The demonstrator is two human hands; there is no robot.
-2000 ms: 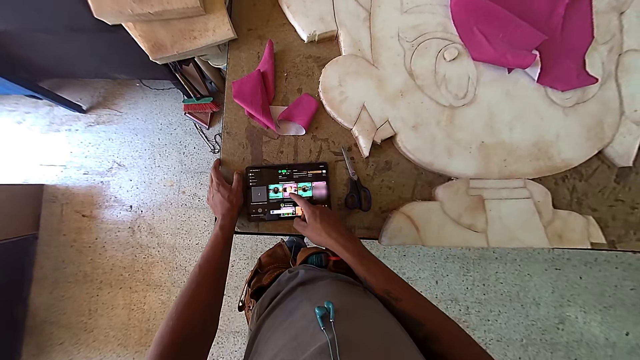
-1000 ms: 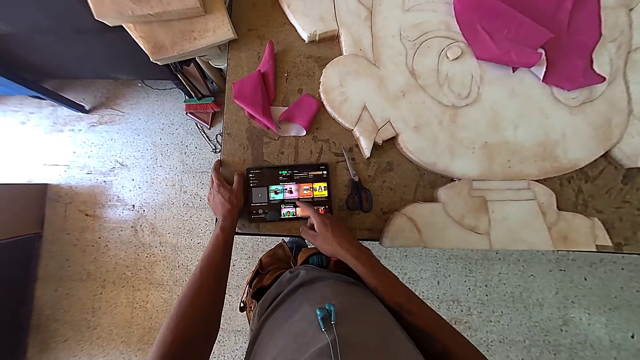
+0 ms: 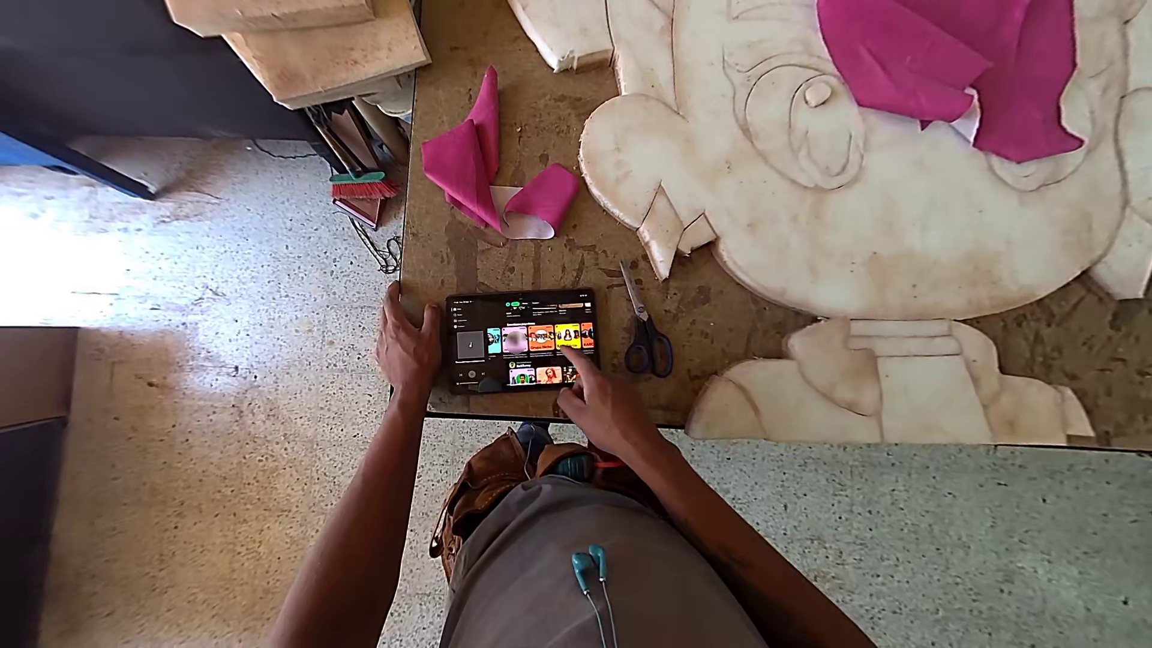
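Note:
A tablet with a lit screen of colourful tiles lies near the front left corner of the worktable. My left hand rests on the table's left edge against the tablet's side, thumb beside its frame; it holds nothing that shows. Over the tablet's lower right part, my right hand has its index finger extended at the screen, the other fingers curled. Just right of the tablet lie scissors with dark blue handles, their blades pointing away from me. Behind the tablet is a crumpled piece of magenta fabric with a white underside.
Large pale carved foam-like cutouts cover the right of the brown worktable, with more magenta fabric on top. Pale blocks and a red-bristled brush are at the left. Teal earphones hang before my shirt.
The tiles on the tablet's screen have changed. My right index finger has shifted over the screen, now at its right part. My left hand has stayed at the tablet's left side.

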